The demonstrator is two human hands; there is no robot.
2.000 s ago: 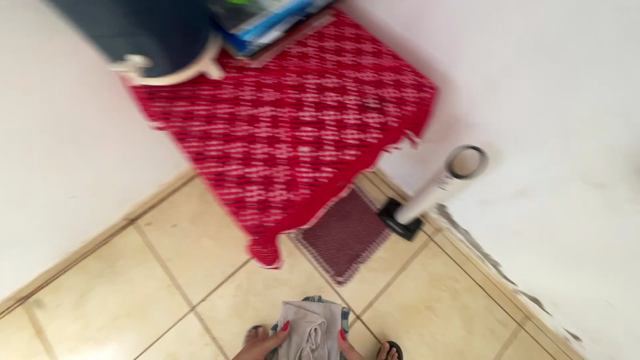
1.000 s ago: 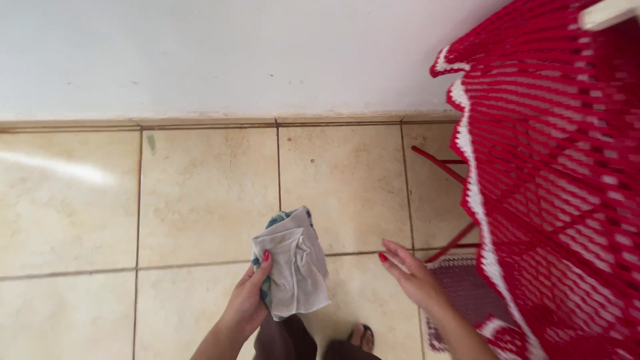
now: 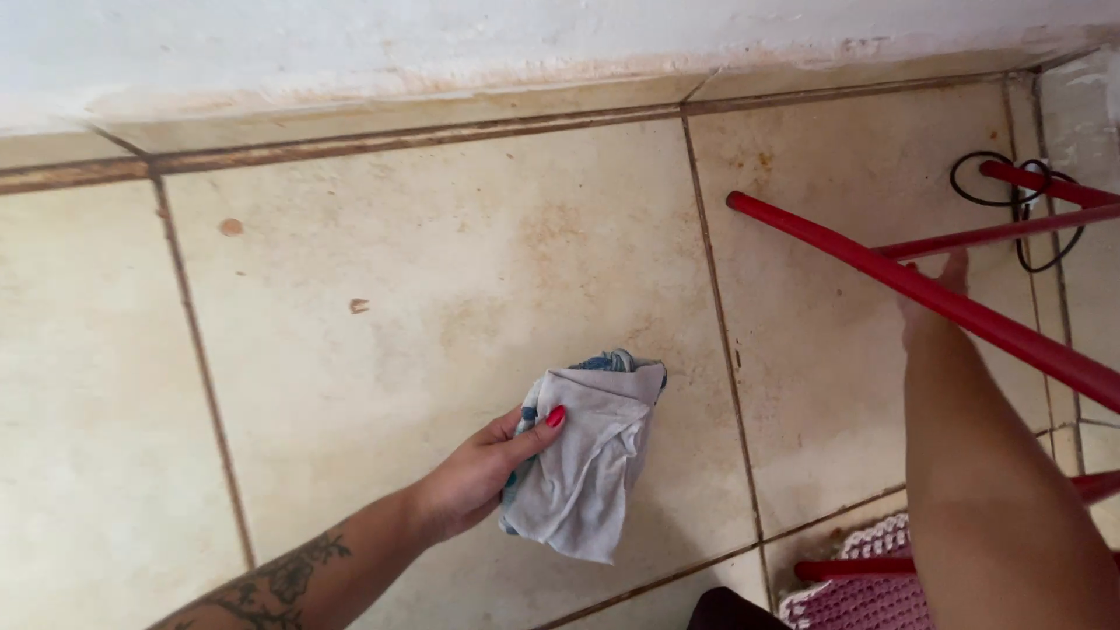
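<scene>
A folded grey cloth with blue patterned parts (image 3: 599, 464) is pinched in my left hand (image 3: 486, 464), its thumb on top, above the tiled floor. My right hand (image 3: 941, 280) reaches in among the red metal legs of a piece of furniture (image 3: 884, 267). It is mostly behind a leg, and whether it grips the thin red crossbar (image 3: 989, 234) cannot be told. Near the far leg a thin black cable (image 3: 980, 203) lies in loops, with a white piece (image 3: 1034, 185) on it.
The wall base (image 3: 420, 114) runs along the top, with worn paint. Small brown bits (image 3: 231, 227) lie on the beige tiles (image 3: 437, 245), which have brownish stains. A purple crocheted mat with a pale edge (image 3: 862, 595) lies at the lower right. Dark clothing (image 3: 731, 610) shows at the bottom.
My right hand has moved from beside the red crocheted cover to among the red legs. The cloth stays in my left hand. The view has moved closer to the floor.
</scene>
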